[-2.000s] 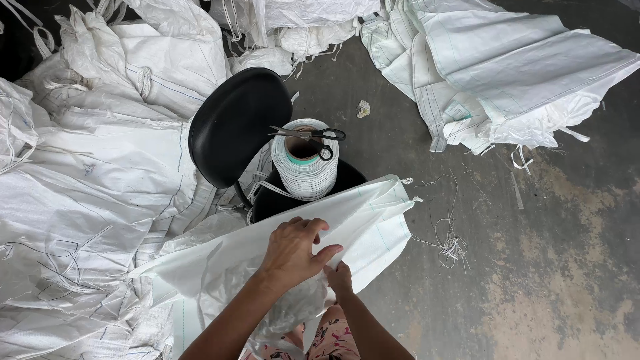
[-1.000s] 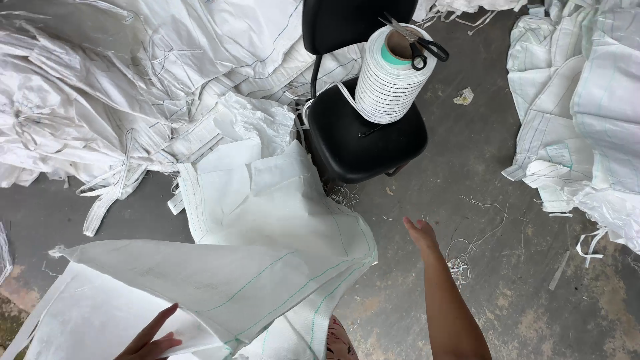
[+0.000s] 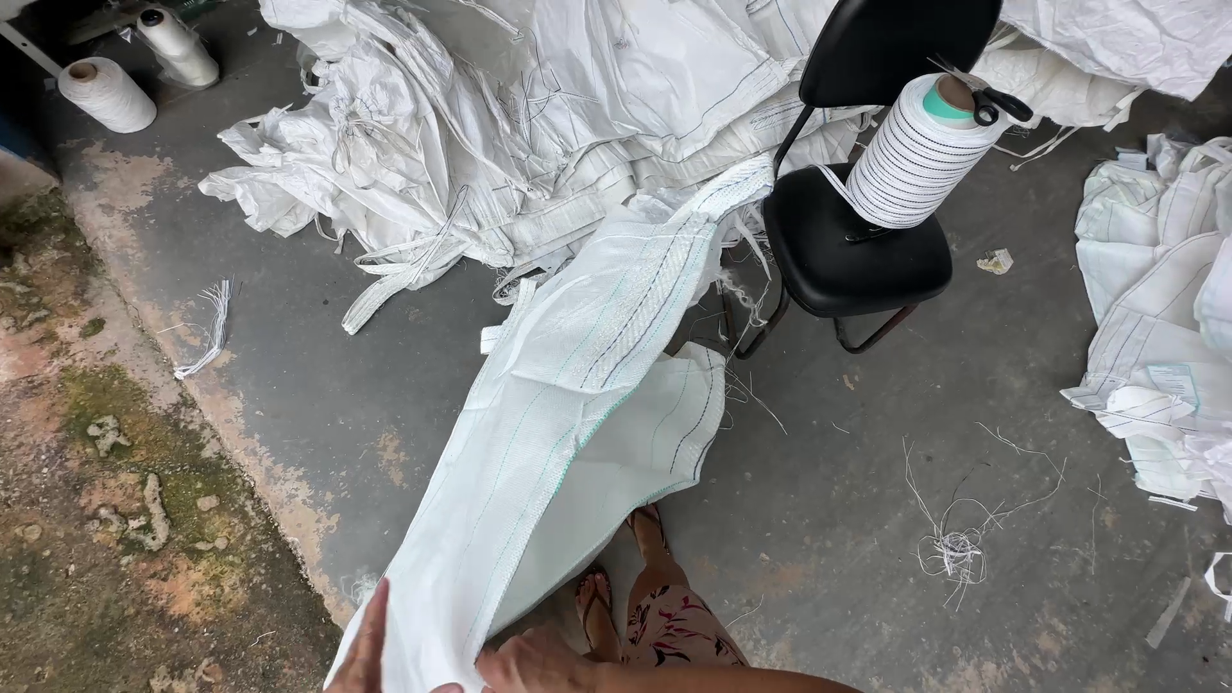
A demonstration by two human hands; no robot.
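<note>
A long white woven plastic bag (image 3: 539, 404) with green and dark stitched lines stretches from the bottom edge up toward the black chair. My left hand (image 3: 366, 645) lies flat along its left edge at the bottom, fingers extended, partly cut off by the frame. Low on the bag's right edge, my right hand (image 3: 534, 664) has its fingers closed on the fabric. On the chair seat (image 3: 861, 265) stands a large spool of white strap with dark stripes (image 3: 919, 159), and scissors (image 3: 996, 101) with black handles rest on its top.
Heaped white bags (image 3: 577, 125) lie behind, with another pile (image 3: 1169, 318) at the right. Two thread cones (image 3: 108, 94) stand at the upper left. Tangled thread (image 3: 953, 553) lies on the grey floor. Rough mossy ground (image 3: 144, 500) borders the floor at left.
The right hand, apart from the bag one second ago, now grips its edge. The bag has gone from spread out to a long, narrow strip. The view has shifted left.
</note>
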